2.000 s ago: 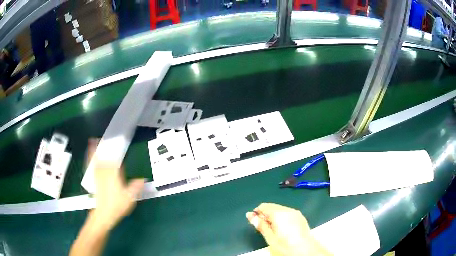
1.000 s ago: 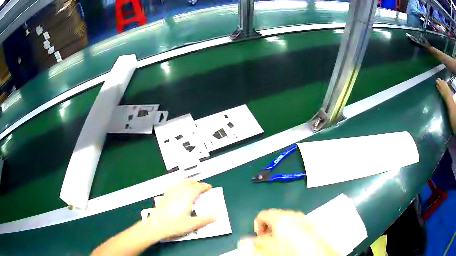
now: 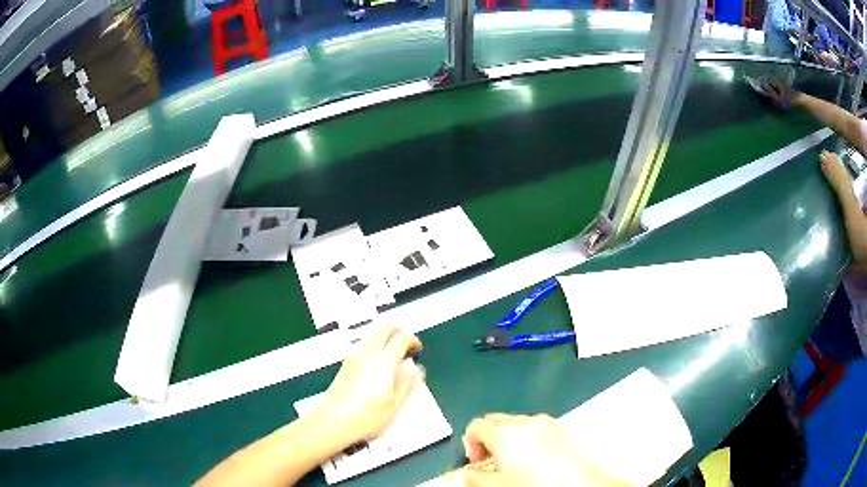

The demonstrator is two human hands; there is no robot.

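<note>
A flat white retail box (image 3: 418, 428) with small dark prints lies on the green worktop. My left hand (image 3: 380, 380) is over this box, fingers bent together near its far edge; whether it grips the box is hidden. My right hand (image 3: 523, 452) is just right of the box, cut by the lower edge, fingertips pinched together; anything between them is too small to tell. A blank white sheet (image 3: 639, 423) lies beside and under my right forearm. Three more boxes lie on the belt: one by the white diagonal bar (image 3: 176, 276), a middle one (image 3: 335, 276), and one to its right (image 3: 442, 249).
Blue-handled cutters (image 3: 532, 338) lie partly under another white sheet (image 3: 675, 302) at right. A silver post (image 3: 651, 143) stands at the white belt rail (image 3: 532, 276). Another person's hand (image 3: 784, 93) is over the belt at far right. Red stool (image 3: 238, 36) beyond.
One box has come from the belt onto the worktop and turned slightly. My left hand moved from the diagonal bar to this box. Another person's arms have appeared at right.
</note>
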